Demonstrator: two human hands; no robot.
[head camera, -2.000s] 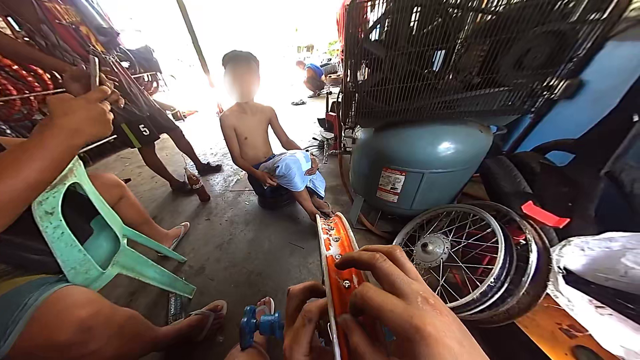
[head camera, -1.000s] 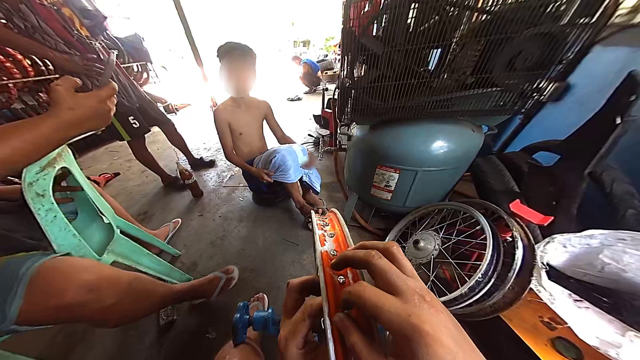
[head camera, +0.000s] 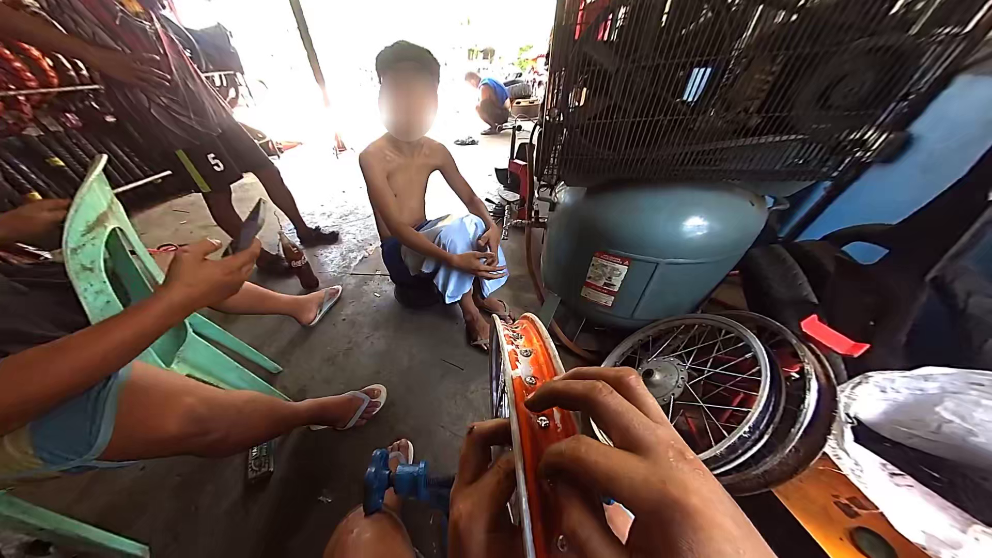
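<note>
An orange wheel rim with a pale edge and several spoke nipples along its channel stands upright, close to me. My left hand grips its left side, fingers bent round the edge. Over the right side reaches my right hand, with fingertips on the channel near the nipples; whether it holds anything small is hidden. A blue metal clamp or stand fitting sits left of my left hand, above a bare knee.
A large grey-blue tank stands ahead right under a wire cage. Spoked wheels lie at right beside a white plastic bag. A seated person faces me; another holds a phone near a green plastic chair.
The person ahead has sat more upright, hands now together at the knees. The phone holder's hand appears lower. My hands stay at the rim, with small finger shifts at most.
</note>
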